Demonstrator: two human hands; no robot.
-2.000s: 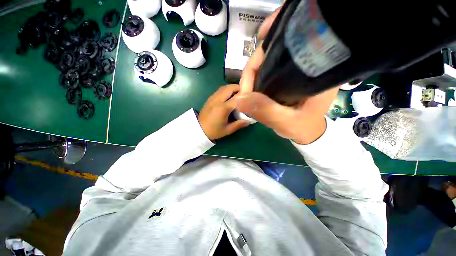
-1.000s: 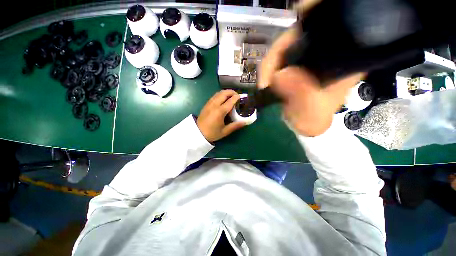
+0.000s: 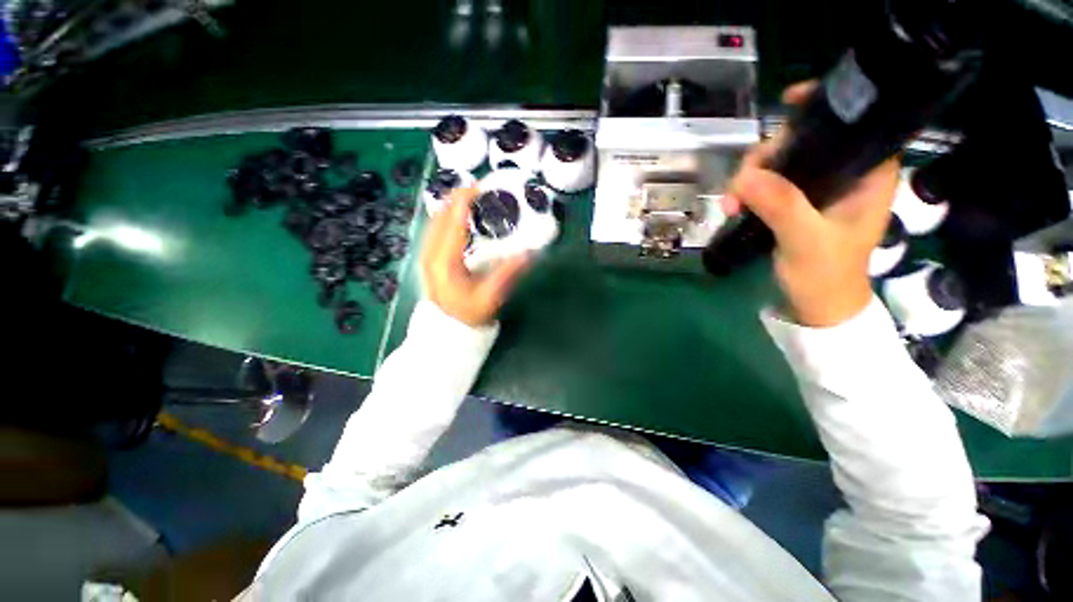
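My left hand [image 3: 462,265] is around a white housing [image 3: 513,231] with a black ring base [image 3: 495,213] facing up, at the left group of housings. Whether the housing touches the bench is hard to tell. My right hand [image 3: 821,235] grips the black electric screwdriver [image 3: 838,132], tilted with its dark nose low and to the left, beside the screw feeder [image 3: 635,176]. The feeder is a silver-grey box with a small metal pick-up [image 3: 662,228] at its near edge.
Several white housings with black ends stand behind my left hand [image 3: 570,161]. A heap of loose black rings [image 3: 335,223] lies at the left. More white housings [image 3: 926,296] and a clear bag of screws [image 3: 1014,367] lie at the right, near a second feeder [image 3: 1047,274].
My left hand has moved from the bench's middle to the left group with a housing. My right hand and the screwdriver have moved right, away from the housing. The view has shifted, showing more of the back.
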